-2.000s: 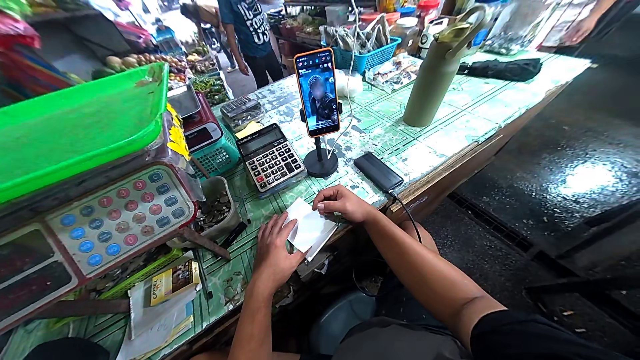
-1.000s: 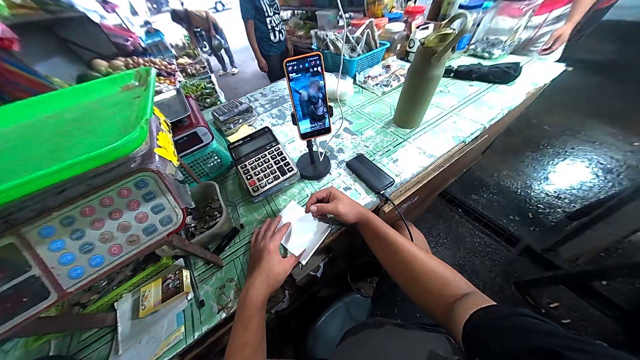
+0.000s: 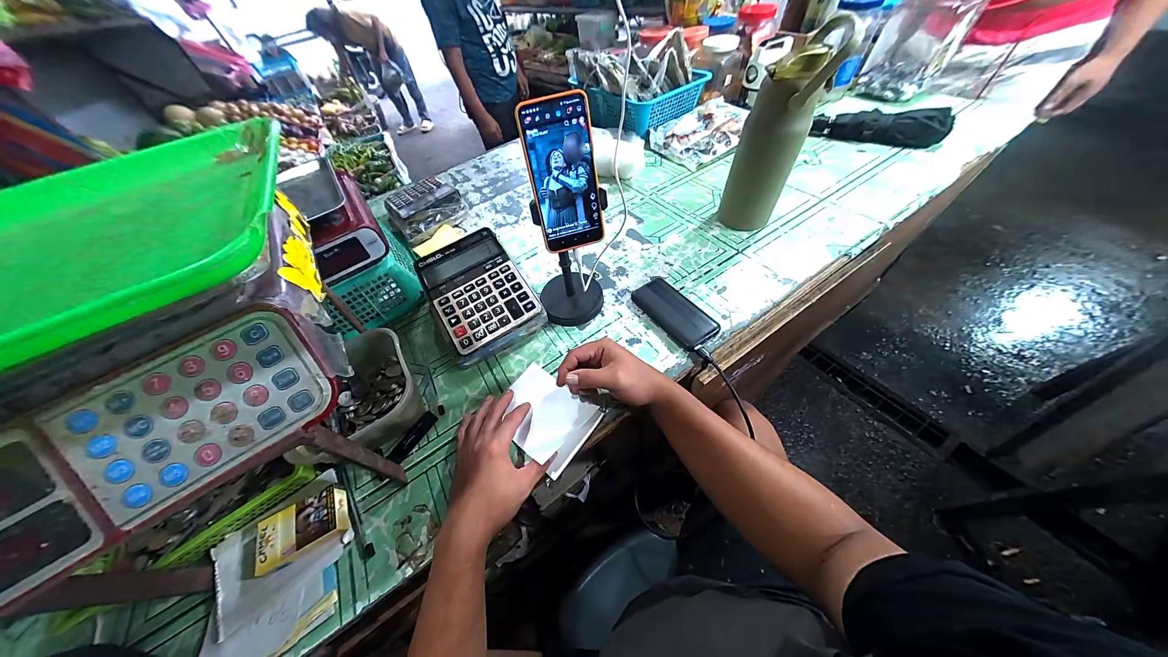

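Observation:
White paper sheets (image 3: 557, 420), stacked or folded, lie at the near edge of the green patterned counter. My left hand (image 3: 493, 456) rests on their left side, fingers spread and thumb along the lower edge. The curled fingers of my right hand (image 3: 607, 372) touch the upper right part of the paper; whether they pinch it or a small thing is too unclear to tell. Just beyond stands a desk calculator (image 3: 479, 297), beside a phone in an orange case (image 3: 561, 173) on a round-based stand (image 3: 572, 301). A black power bank (image 3: 675, 313) with a cable lies right of the stand.
At left are a weighing scale (image 3: 182, 411) with a green tray (image 3: 137, 237), a coin container (image 3: 401, 411) and a cigarette pack (image 3: 301, 529). An olive bottle (image 3: 766, 155), folded black umbrella (image 3: 890, 127) and blue basket (image 3: 657, 108) stand farther back. Another person's hand (image 3: 1081, 87) is at the counter's far right.
Both my hands stay at the paper with little plain movement. The picture on the phone screen has changed. At the upper right, the other person's hand has come into view on the counter.

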